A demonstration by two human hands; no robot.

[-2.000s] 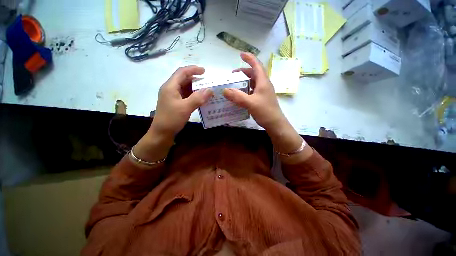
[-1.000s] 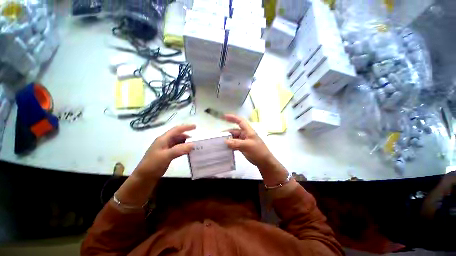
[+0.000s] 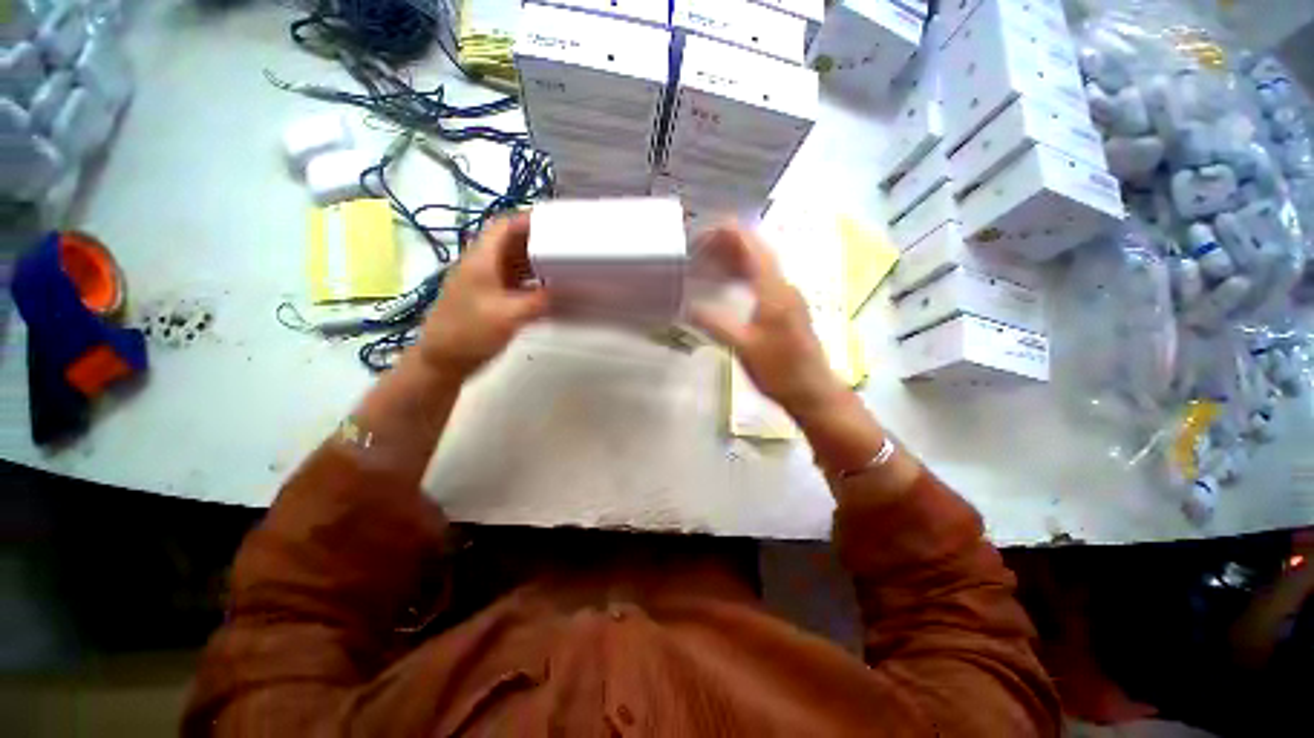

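A white retail box (image 3: 608, 260) is held up over the table in front of the stacked boxes, somewhat blurred. My left hand (image 3: 483, 299) grips its left side, with the fingers partly hidden behind it. My right hand (image 3: 752, 310) is at its right side, blurred, with thumb and fingers apart; a narrow gap seems to show between it and the box, and I cannot tell if it touches. The box's far side is hidden.
Tall stacked white boxes (image 3: 592, 98) stand behind, more stacks (image 3: 973, 348) at right. Black cords (image 3: 476, 180), a yellow label pad (image 3: 353, 251), small white pieces (image 3: 336, 172) and a blue-orange tape dispenser (image 3: 84, 329) lie left. Yellow label sheets (image 3: 760, 404) lie right, before bagged white parts (image 3: 1208, 216).
The box has moved from the table's front edge forward towards the stacks, and its top face now shows. Both hands moved forward with it. The camera view has shifted.
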